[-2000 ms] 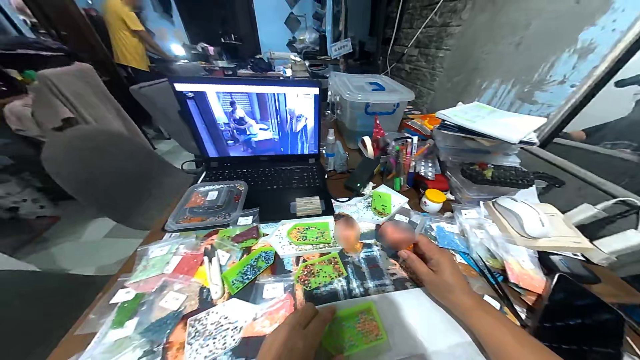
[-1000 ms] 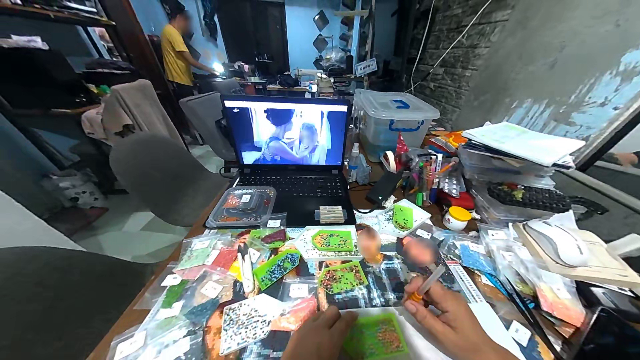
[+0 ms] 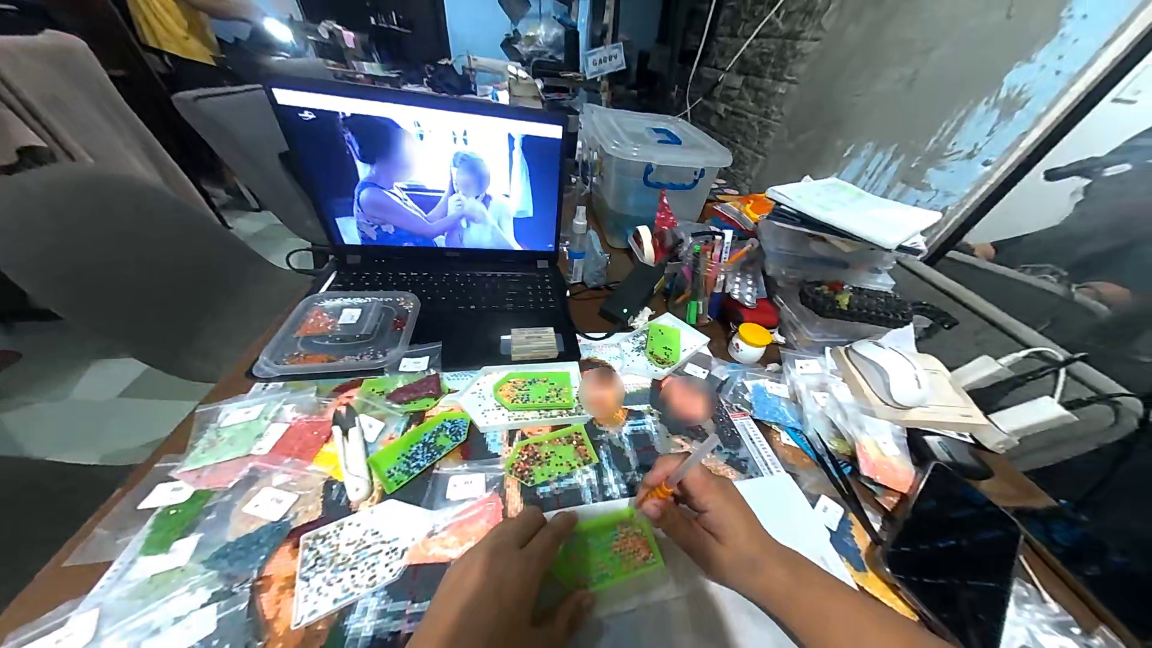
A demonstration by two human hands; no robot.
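Note:
My left hand (image 3: pixel 517 580) holds the left edge of a green plastic bead tray (image 3: pixel 607 553) with small orange and pinkish beads in it. In my right hand (image 3: pixel 706 513) is a pen-like applicator (image 3: pixel 688 468) with an orange grip and a translucent shaft, its orange end at the tray's upper right corner. Below both lies a partly covered diamond painting canvas (image 3: pixel 621 450) with white paper (image 3: pixel 792 517) over part of it. Another green tray (image 3: pixel 552 454) of mixed beads rests just beyond, and a blue-beaded green tray (image 3: pixel 419 450) lies to its left.
Bead bags (image 3: pixel 243 432) cover the left side, near a white-handled tool (image 3: pixel 353 454). Behind stand a laptop (image 3: pixel 432 288), a lidded clear container (image 3: pixel 342 333) and a storage box (image 3: pixel 652 162). Tweezers (image 3: pixel 846 490), a smartphone (image 3: pixel 949 549) and a mouse (image 3: pixel 889 373) are at right.
My right hand has moved from over the printed picture two seconds ago to the green tray's upper right corner. The applicator has tilted. The laptop picture has changed.

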